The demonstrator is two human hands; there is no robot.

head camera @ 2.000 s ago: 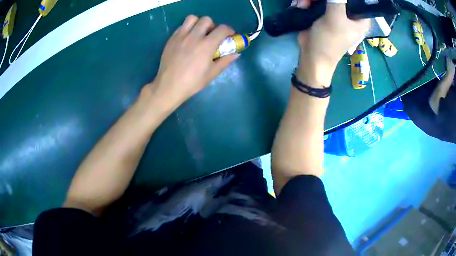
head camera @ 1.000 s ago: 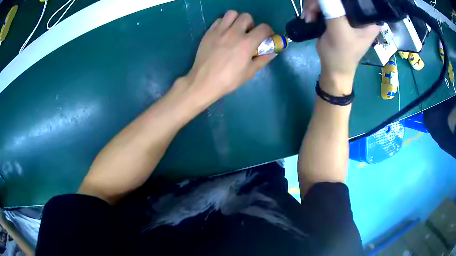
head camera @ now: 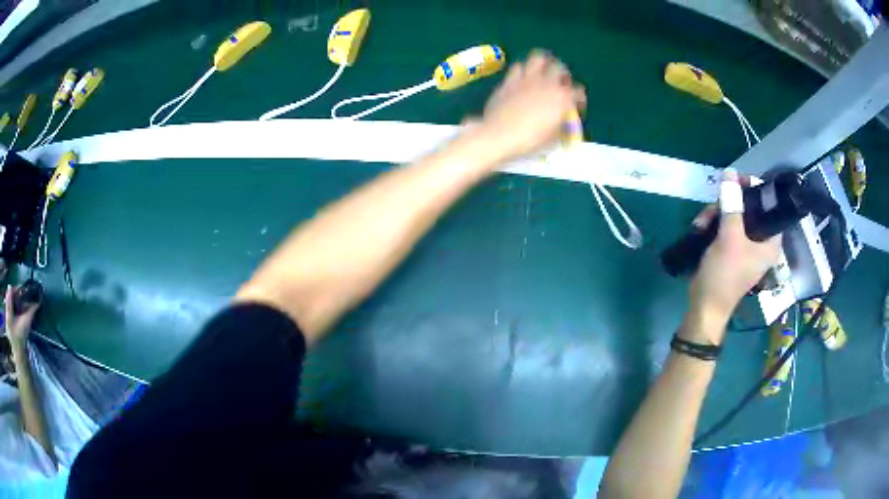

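My left hand (head camera: 534, 105) is stretched out over the far side of the white strip (head camera: 292, 139), slightly blurred. It holds a yellow handheld unit (head camera: 572, 127), mostly hidden under the fingers, with its white strap (head camera: 616, 216) hanging towards me over the green surface. My right hand (head camera: 731, 258) is closed around the black electric screwdriver (head camera: 731, 226), its dark nose pointing left and down. White tape wraps a right finger. The screw feeder (head camera: 807, 255), a silver-grey box, stands just right of my right hand, partly hidden.
Several yellow units with straps lie beyond the strip, one of them (head camera: 470, 66) near my left hand. More units (head camera: 829, 324) lie below the feeder. The black cord (head camera: 755, 390) runs down the right. A grey beam slants at upper right. Another person's hand (head camera: 18, 317) shows at far left.
The view has shifted towards the far side. My left hand has moved with the unit away from the screwdriver's nose and over the white strip. My right hand still holds the screwdriver near the feeder.
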